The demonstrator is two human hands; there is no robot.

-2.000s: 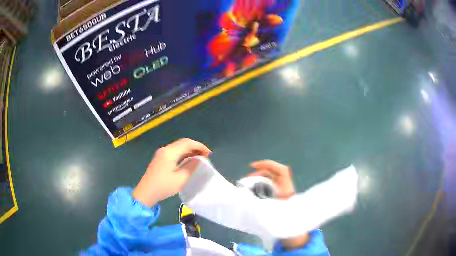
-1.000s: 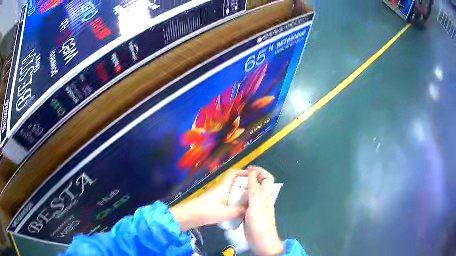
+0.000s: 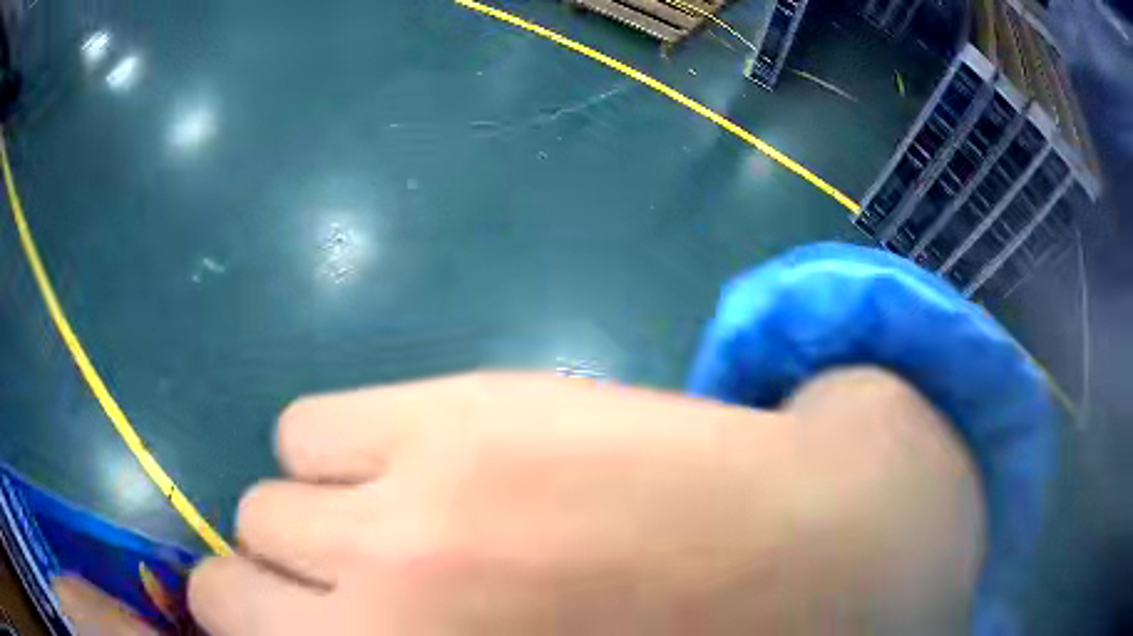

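Observation:
My right hand [image 3: 534,509] fills the lower middle, very close to the camera and blurred. It reaches in from the right with a blue sleeve. Its back faces me and its fingers curl towards the left; the palm side is hidden, so I cannot tell whether it holds anything. A small blurred patch of skin at the bottom left edge looks like part of my left hand [image 3: 100,611], mostly cut off. It overlaps a dark blue carton [image 3: 81,534] with an orange picture, cut off in the lower left corner. No white label sheet shows.
The glossy green floor [image 3: 460,249] has a curved yellow line at the left and another across the upper right. A grey-barred rack or stack [image 3: 969,168] stands at the upper right. Part of a wooden pallet [image 3: 652,15] shows at the top edge.
The view has swung away from the cartons to the floor; the flower-picture carton now shows only at the lower left. My right hand is much closer to the camera, and the white sheet is out of sight.

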